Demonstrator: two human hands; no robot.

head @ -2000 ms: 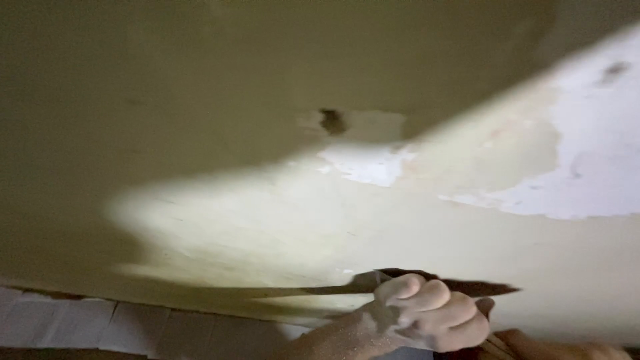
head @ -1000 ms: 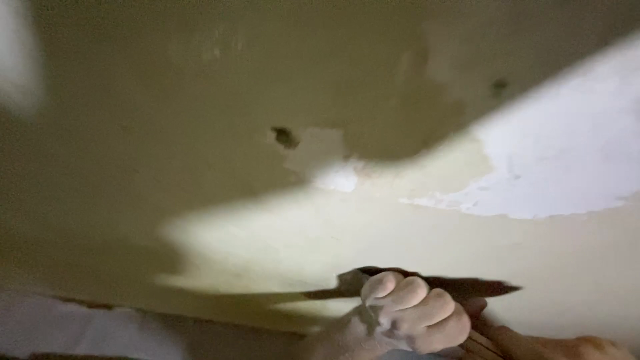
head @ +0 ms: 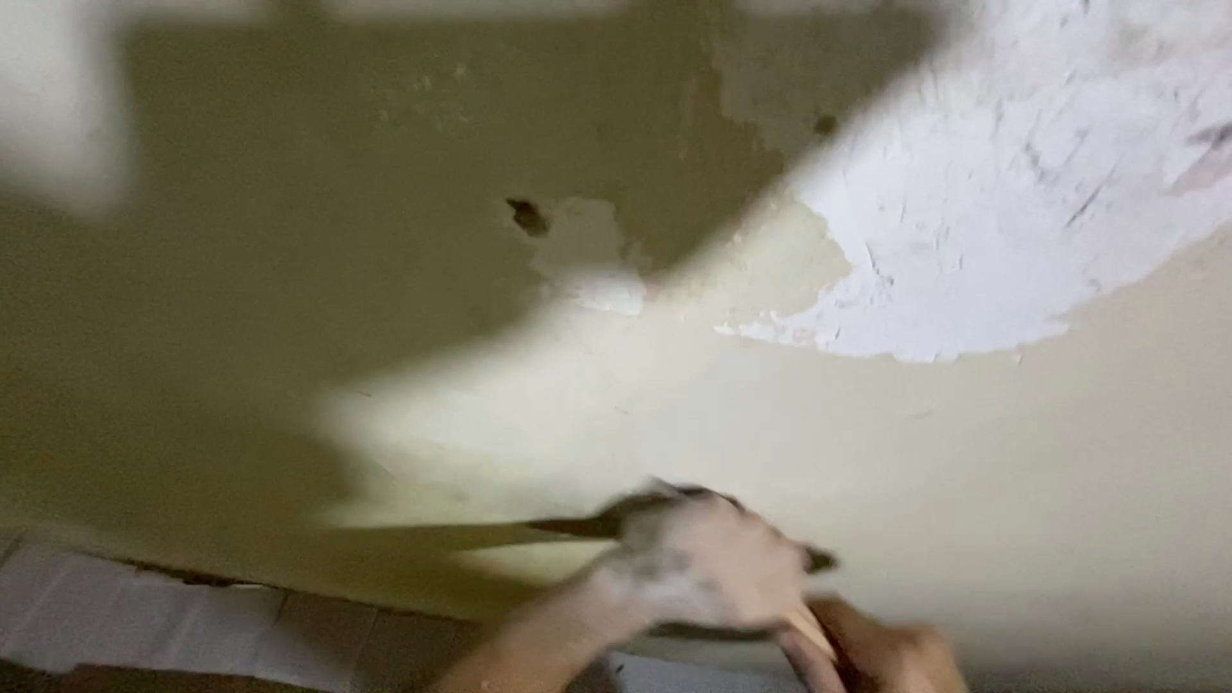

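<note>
My left hand (head: 717, 568), blurred and dusted white over its back, is curled low against the pale yellow-green wall (head: 577, 423). A thin light-brown strip, apparently a tool's handle (head: 816, 633), runs down and right out of that fist; the tool's working end is hidden or too blurred to tell. Just below and to the right, my right hand (head: 910, 654) is close to the strip, partly cut off by the frame's lower edge. Its grip is unclear. Dark shadows of the hands and arm fall on the wall.
Upper right, a large patch of white plaster or filler (head: 972, 231) has a ragged edge. A small hole (head: 527, 217) lies beside a lighter patch (head: 587, 250) in shadow. Light tiles (head: 221, 626) line the bottom left, below a rough dark joint. A second dark spot (head: 825, 124) is higher up.
The left hand's knuckles, seen clearly as a closed fist before, are now blurred and turned differently. The view has shifted, showing more wall above and a lit area at upper left.
</note>
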